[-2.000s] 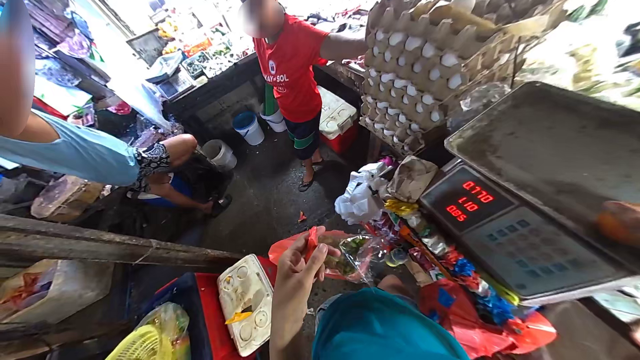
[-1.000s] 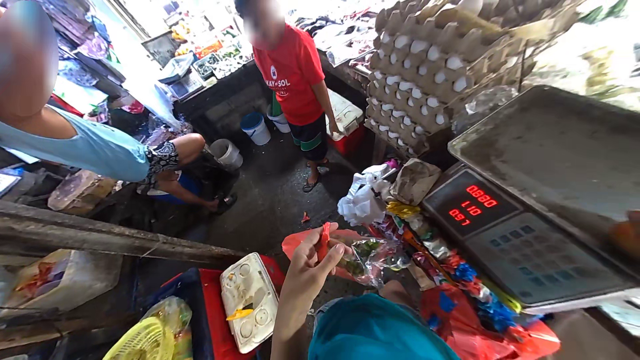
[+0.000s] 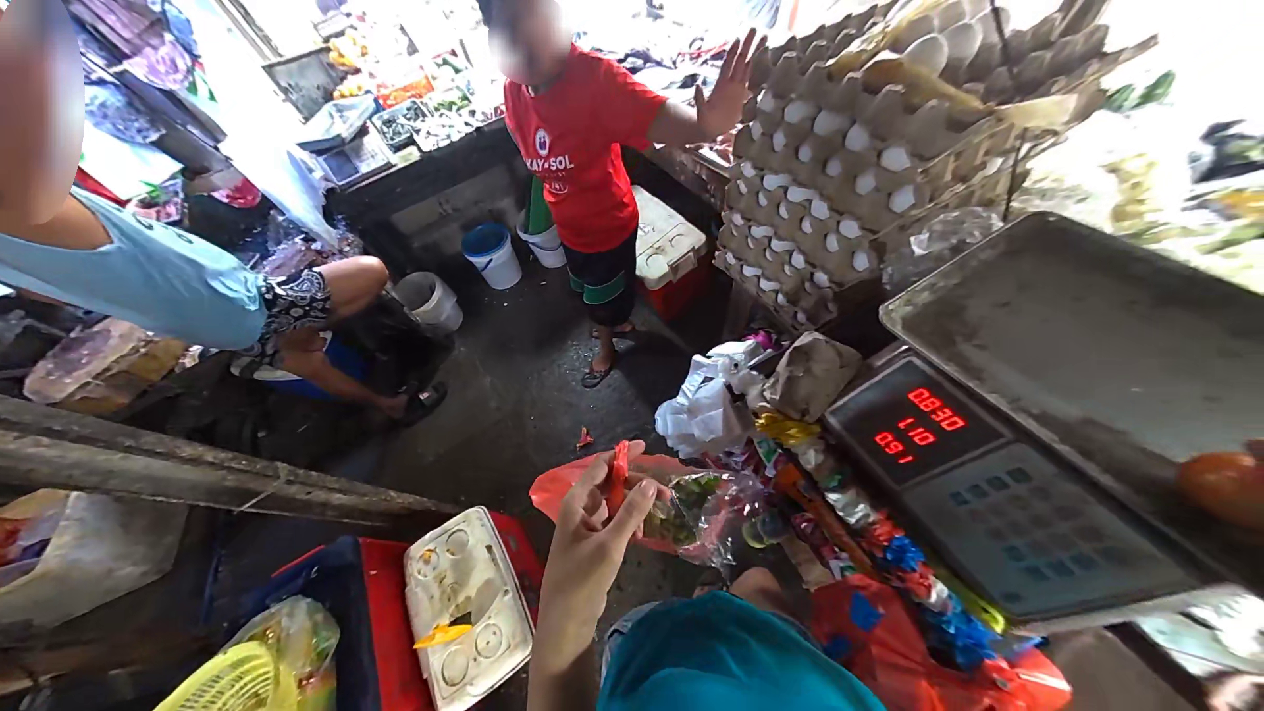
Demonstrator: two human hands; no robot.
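Observation:
My left hand [image 3: 597,513] is raised at the lower middle, its fingers pinched around the gathered top of a red plastic bag [image 3: 563,486]. Just right of the fingers, a clear plastic bag [image 3: 696,509] with something green inside overlaps the red bag; whether the hand holds it too, I cannot tell. My right hand is not clearly in view. At the right edge, a round orange-brown item [image 3: 1223,489] lies on the metal pan of a digital scale [image 3: 1066,296], and the scale's red display [image 3: 918,420] is lit.
A person in a red shirt [image 3: 583,148] stands ahead beside stacked egg trays [image 3: 820,197]. Another person in light blue [image 3: 148,267] sits at left. A cooler with a white lid [image 3: 464,602], a wooden rail [image 3: 197,459], a yellow basket [image 3: 232,681] and hanging colourful packets [image 3: 879,533] surround me.
The person in red has raised an arm towards the egg trays, which hung lower one second ago. The scale's displayed figures have changed. My left hand still grips the red bag.

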